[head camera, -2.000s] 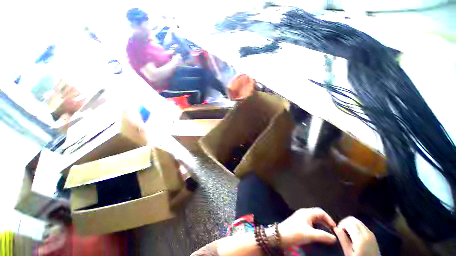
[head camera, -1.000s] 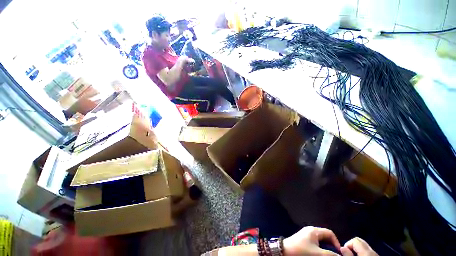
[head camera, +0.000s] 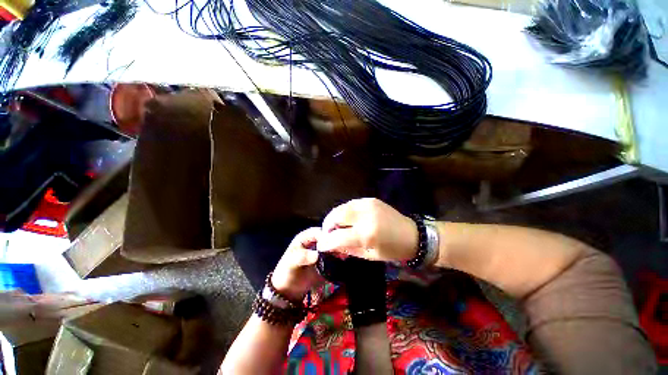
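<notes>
My left hand (head camera: 297, 267), with brown beads at the wrist, holds a small dark coiled cord (head camera: 331, 268) above my lap. My right hand (head camera: 372, 231), with dark and silver bracelets, meets it from the right. Its fingertips are pinched together at the top of the coil, touching the left fingertips. What lies between the fingertips is too small and dark to tell. The black cord bundle (head camera: 432, 117) lies on the white table (head camera: 557, 99), its looped end hanging over the near edge.
An open carton (head camera: 172, 183) stands left of my knees under the table edge. More cartons (head camera: 121, 333) are at lower left. An orange-brown bucket (head camera: 130, 106) is behind the open carton. A clear bag of black pieces (head camera: 589, 33) lies at the table's right, above a yellow strip (head camera: 625, 121).
The view has swung right and down, bringing the bundle's loop, plastic bag and both forearms into view. The seated person's head and torso have left the picture. My hands remain together.
</notes>
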